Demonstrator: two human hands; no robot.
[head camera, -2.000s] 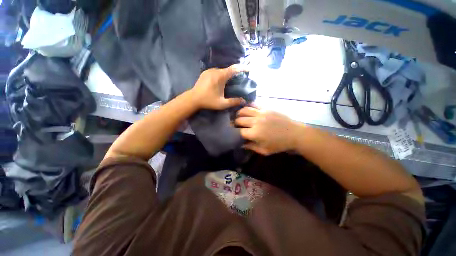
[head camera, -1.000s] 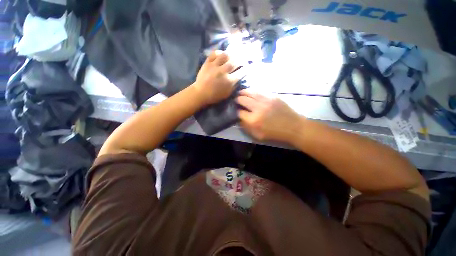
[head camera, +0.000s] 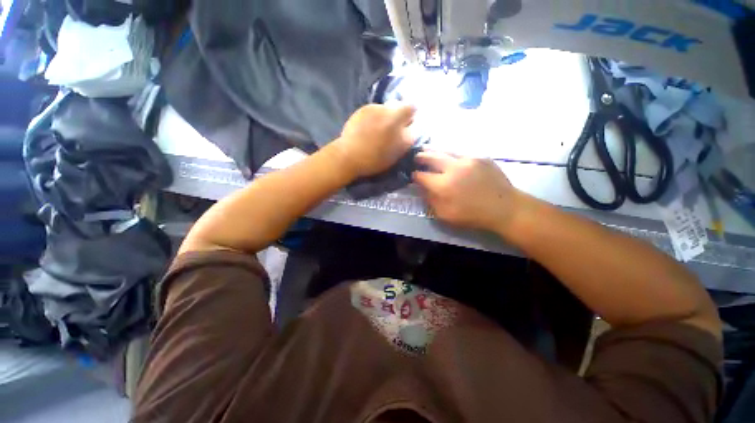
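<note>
A dark grey garment piece (head camera: 281, 78) lies on the white machine table left of the needle, and its near end runs under both hands. My left hand (head camera: 377, 139) is closed on the cloth just in front of the bright needle area. My right hand (head camera: 464, 188) pinches the cloth edge at its fingertips, close to my left hand. The white sewing machine (head camera: 571, 41) with blue "JACK" lettering spans the top. The presser foot (head camera: 432, 59) shows beside the glare; the cloth edge near it is washed out.
Black shears (head camera: 619, 161) lie right of the hands. Pale blue-grey scraps (head camera: 683, 124) lie behind them, with a white printed label (head camera: 685, 230) near the table's front edge. A crumpled dark grey pile (head camera: 99, 206) is at the left, with a white bundle (head camera: 91, 56) on top.
The cloth has moved forward toward the needle; less of it hangs over the front edge. My left hand reached forward, then came back a little. My right hand stays at the cloth edge.
</note>
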